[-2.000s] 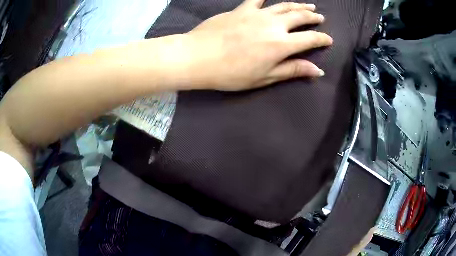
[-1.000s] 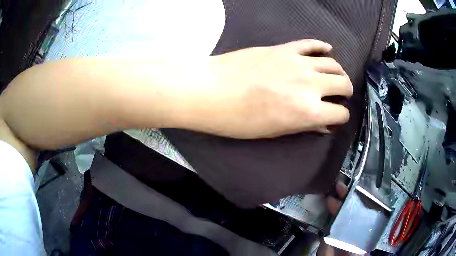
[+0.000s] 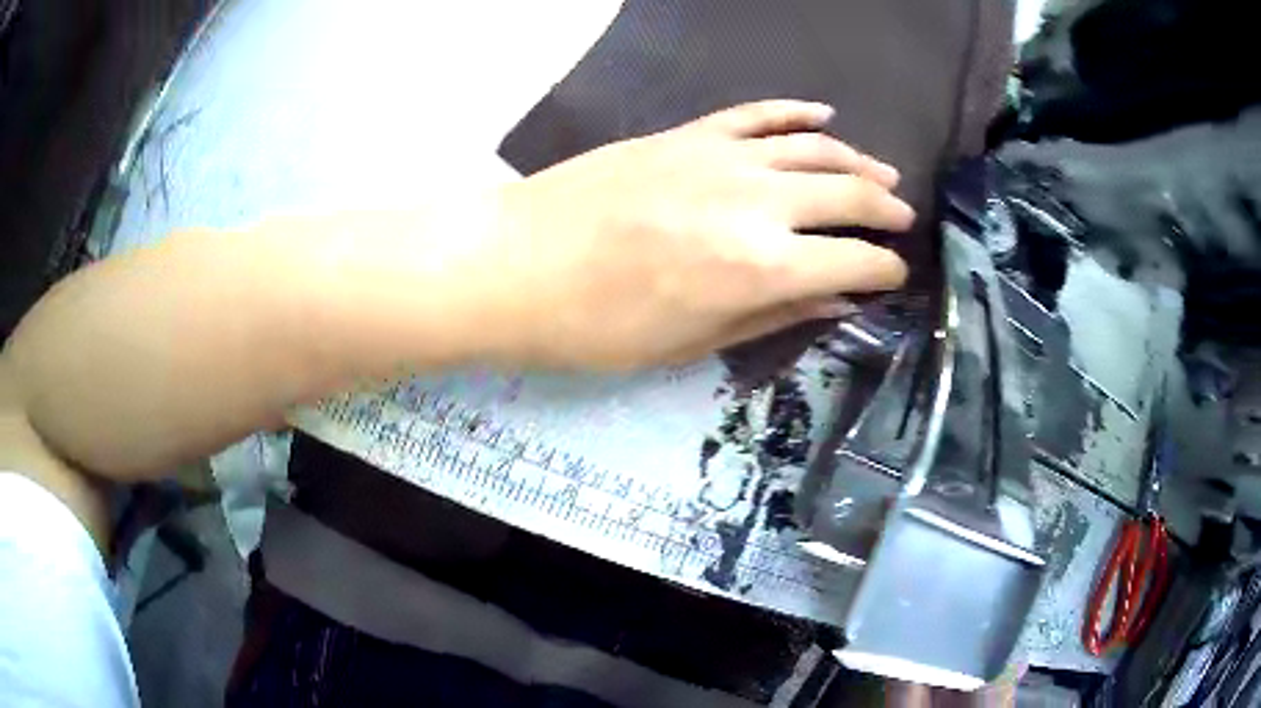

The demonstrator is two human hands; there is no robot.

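Observation:
The dark brown garment panel (image 3: 816, 62) lies on the table under my left hand, its near end beside the folder. My left hand (image 3: 733, 242) lies flat on the panel, palm down, fingers slightly apart and pointing right. The shiny metal folder (image 3: 954, 553) stands to the right; no strip shows on its pale plate. Only a blurred bit of skin of my right hand (image 3: 906, 694) shows below the folder at the bottom edge; its fingers are hidden.
The white table (image 3: 346, 125) has a printed ruler scale (image 3: 553, 477) along its near edge. Red-handled scissors (image 3: 1127, 588) lie right of the folder. Dark machine parts (image 3: 1162, 83) stand at the upper right. A grey-brown strip (image 3: 401, 609) crosses the lap.
The panel has moved up and away, uncovering the ruler scale and table near the folder. The brown strip has gone from the folder plate. My left hand first came nearer, then moved slightly up and left.

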